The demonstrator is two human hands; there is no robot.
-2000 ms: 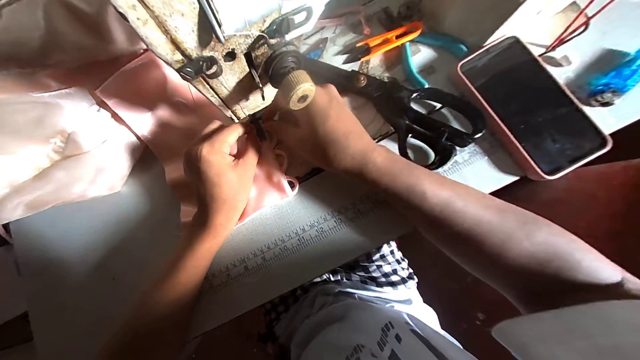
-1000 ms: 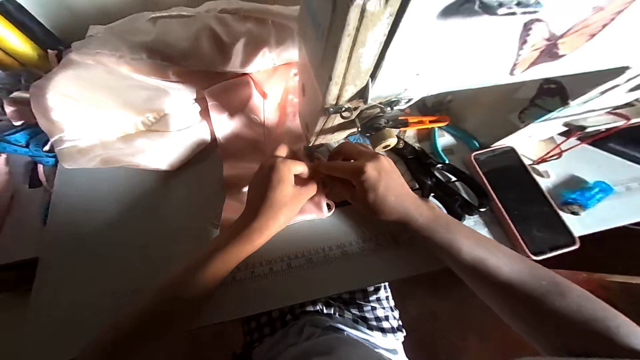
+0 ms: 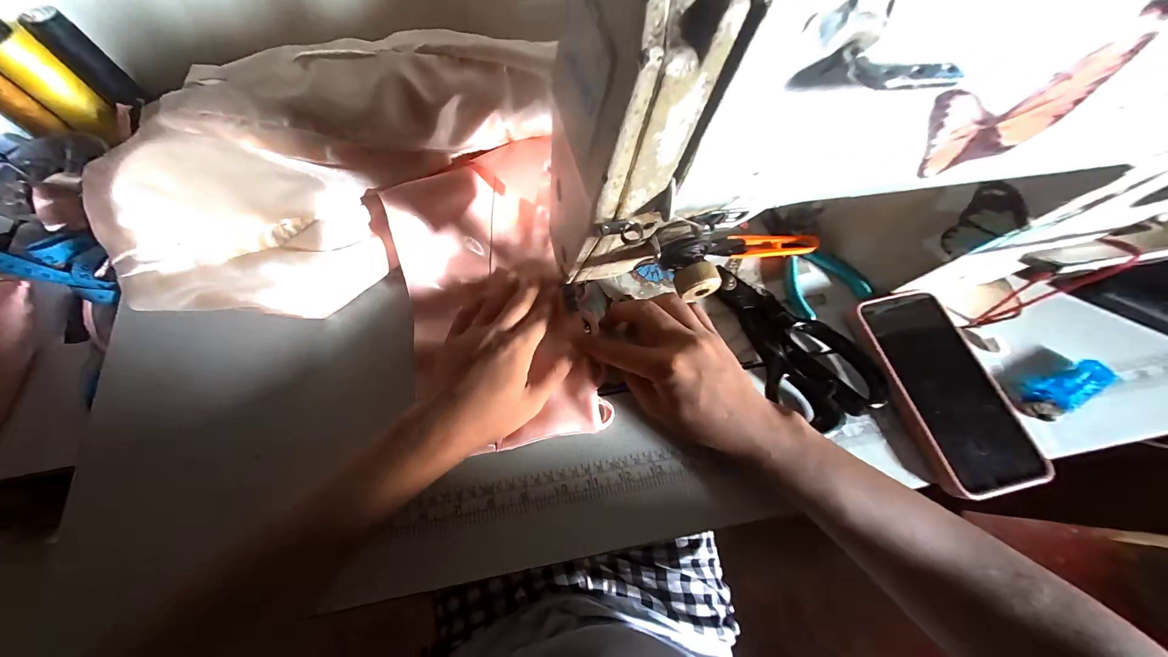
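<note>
Pink satin fabric (image 3: 447,228) lies on the sewing table, running under the head of a sewing machine (image 3: 630,146). My left hand (image 3: 502,356) rests on the fabric just left of the needle area, its fingers bent against the cloth. Close by on the right, my right hand (image 3: 675,365) has its thumb and fingers together at the fabric's edge beside the presser foot. The fingertips of both hands are partly hidden, and the needle itself cannot be made out.
Black-handled scissors (image 3: 821,365), teal-handled pliers (image 3: 835,274) and an orange-handled tool (image 3: 771,245) lie right of the machine. Farther right are a phone in a pink case (image 3: 954,392) and blue plastic (image 3: 1077,383). Pale bunched fabric (image 3: 246,210) covers the back left. A printed ruler scale (image 3: 566,488) runs along the front.
The view has swung widely since two seconds ago. Since one second ago, my left hand has flattened somewhat over the pink fabric, its fingers less tightly pinched near the needle area.
</note>
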